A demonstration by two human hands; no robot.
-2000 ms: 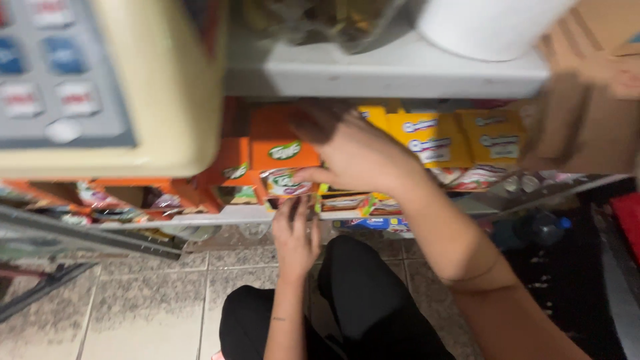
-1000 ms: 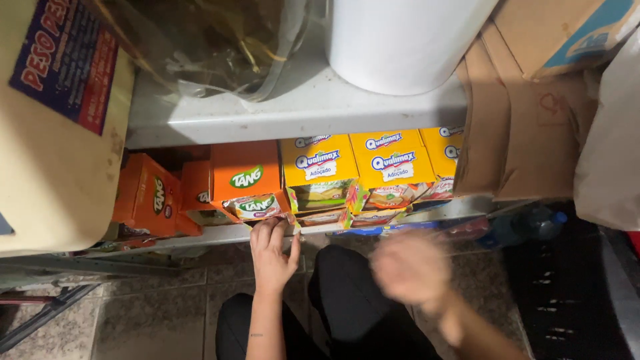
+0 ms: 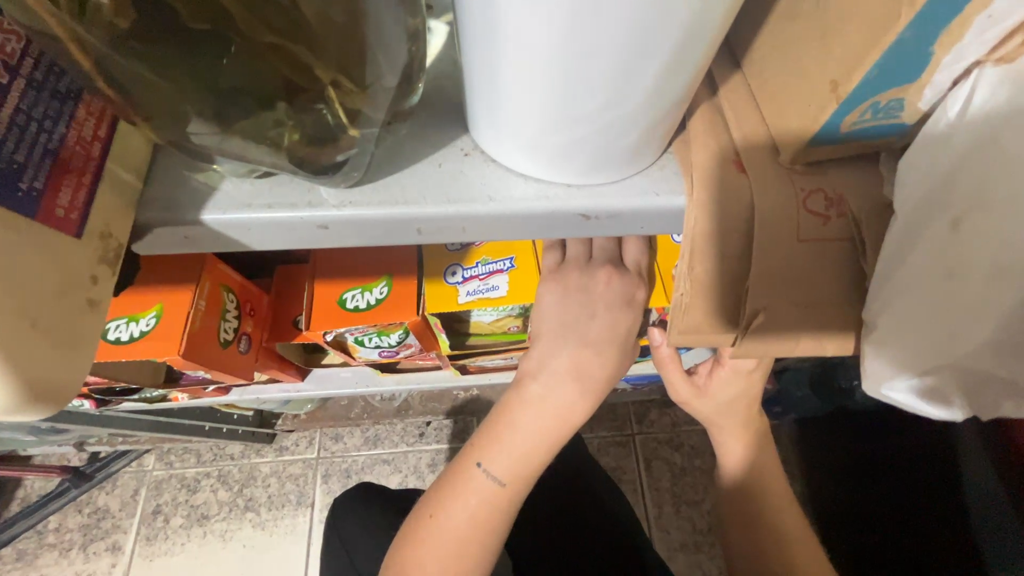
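Note:
My left hand (image 3: 588, 320) reaches under the upper shelf and lies on a yellow Qualimax box; its fingertips are hidden by the shelf edge. Beside it, on the left, stands another yellow Qualimax box (image 3: 480, 276) of drink sachets. Orange Tang boxes (image 3: 364, 292) stand further left on the lower shelf. My right hand (image 3: 716, 384) is at the front edge of that shelf, below the folded cardboard (image 3: 800, 264), thumb apart and some fingers hidden behind the cardboard. Whether it grips anything cannot be told.
The grey metal shelf (image 3: 400, 216) overhead carries a white cylindrical container (image 3: 592, 88) and a clear bag (image 3: 240, 80) with dark contents. A white bag (image 3: 952, 240) hangs at the right beside a cardboard box (image 3: 848, 72). Beige equipment (image 3: 64, 320) stands at the left.
My left hand has moved right, from the front of the Tang box onto the yellow boxes. My right hand, blurred in front of the shelf a second ago, is now at its edge by the cardboard.

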